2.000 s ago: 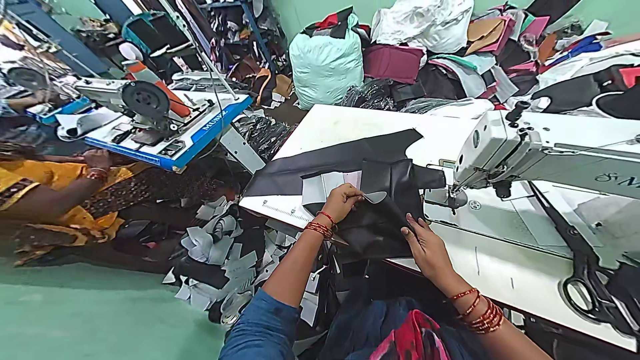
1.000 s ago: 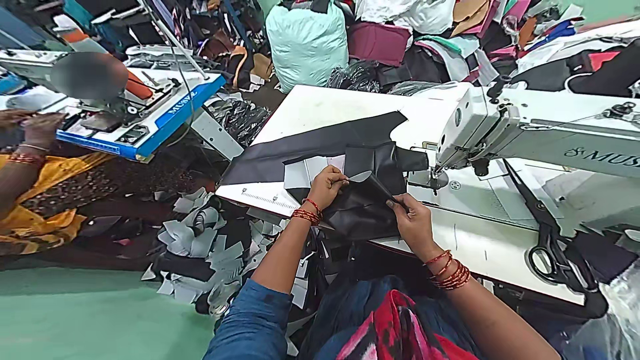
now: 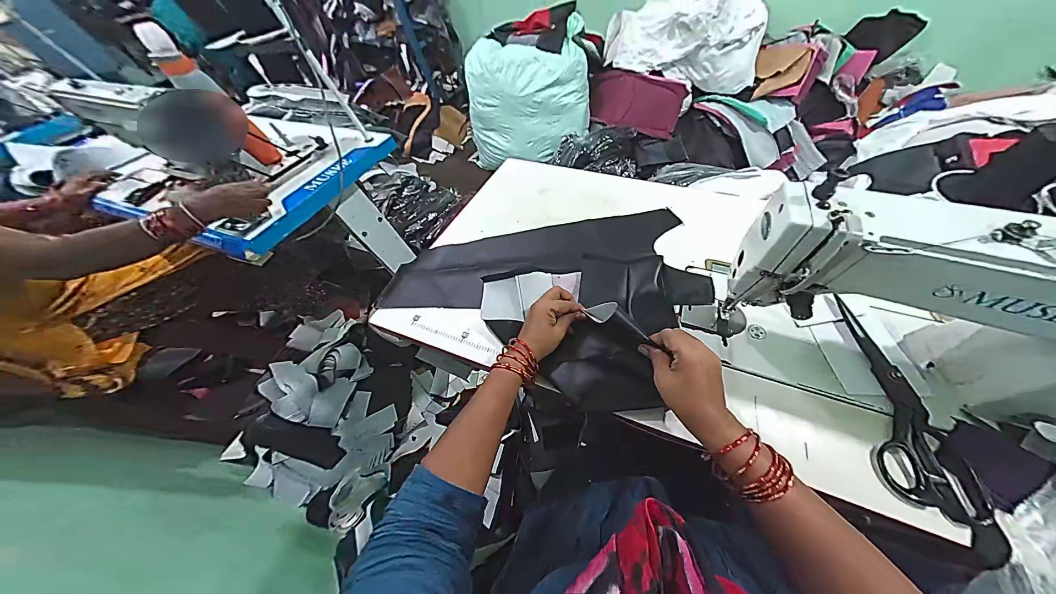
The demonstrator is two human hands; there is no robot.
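A piece of black sheet material (image 3: 606,363), leather-like, lies at the near edge of the white sewing table (image 3: 528,198). My left hand (image 3: 551,323) pinches its raised edge, where a pale underside shows. My right hand (image 3: 689,375) grips the same folded edge farther right, thumb on top. White pieces (image 3: 520,293) lie just beyond my left fingers. A larger black piece (image 3: 495,256) is spread flat behind them. To the right of the black material stands the needle and presser foot of a sewing machine (image 3: 726,318); whether they touch it I cannot tell.
Large black scissors (image 3: 903,412) lie on the table at the right. Fabric scraps (image 3: 330,412) heap on the floor at the left. A co-worker's hand (image 3: 227,200) is at another sewing machine with a blue-edged table (image 3: 330,194). A stuffed pale green bag (image 3: 528,99) stands behind.
Both of my hands keep their hold on the black material with little plain movement. The co-worker's arm has come forward over the blue-edged table.
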